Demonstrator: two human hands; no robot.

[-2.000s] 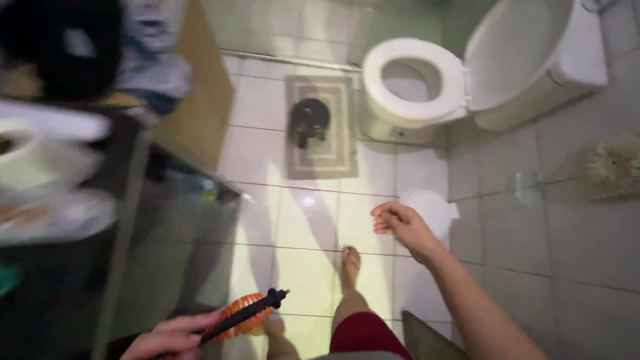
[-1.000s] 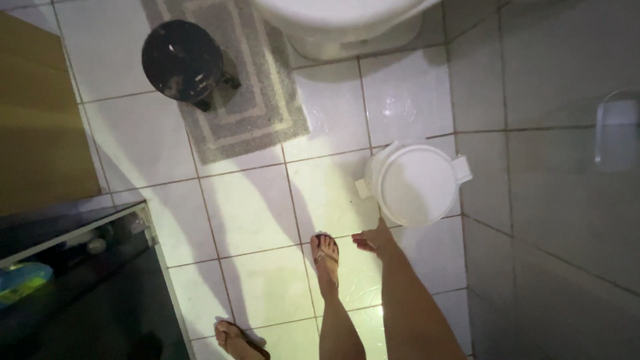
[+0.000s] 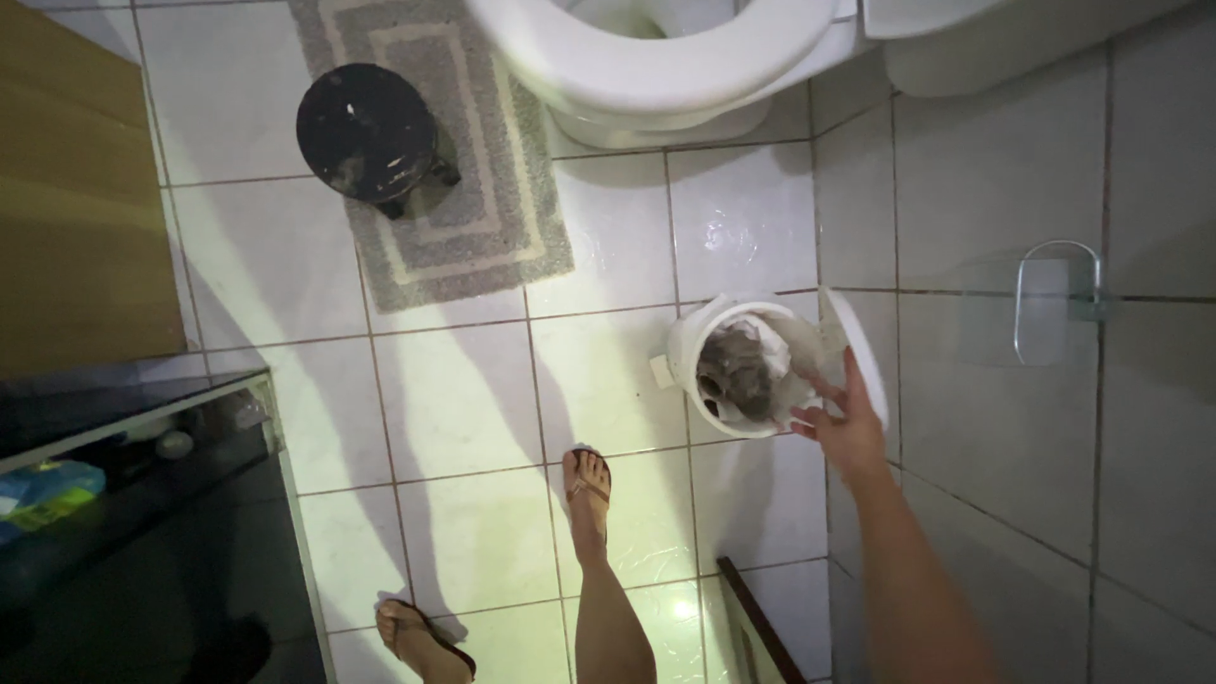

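My right hand (image 3: 838, 418) reaches in from the lower right with its fingers apart, at the inner side of the raised white lid (image 3: 860, 356) of a small white trash bin (image 3: 686, 347). The lid stands tilted up on the bin's right side, by the tiled wall. Inside the bin lie crumpled white paper and a grey-brown clump of waste (image 3: 741, 370). Whether my fingers press on the lid or only rest beside it, I cannot tell. My left hand is out of the frame.
A toilet (image 3: 665, 71) stands above the bin. A black round stool (image 3: 366, 133) is on a grey patterned mat (image 3: 537, 228). A wooden cabinet (image 3: 85, 209) and a dark glass-fronted unit (image 3: 142, 532) line the left. A toilet paper holder (image 3: 1054, 299) is on the right wall.
The bin's lid was shut one second ago and now stands raised, showing the contents. My right hand has moved to the lid. My left hand, seen two seconds ago with an orange-and-black brush-like object, has left view.
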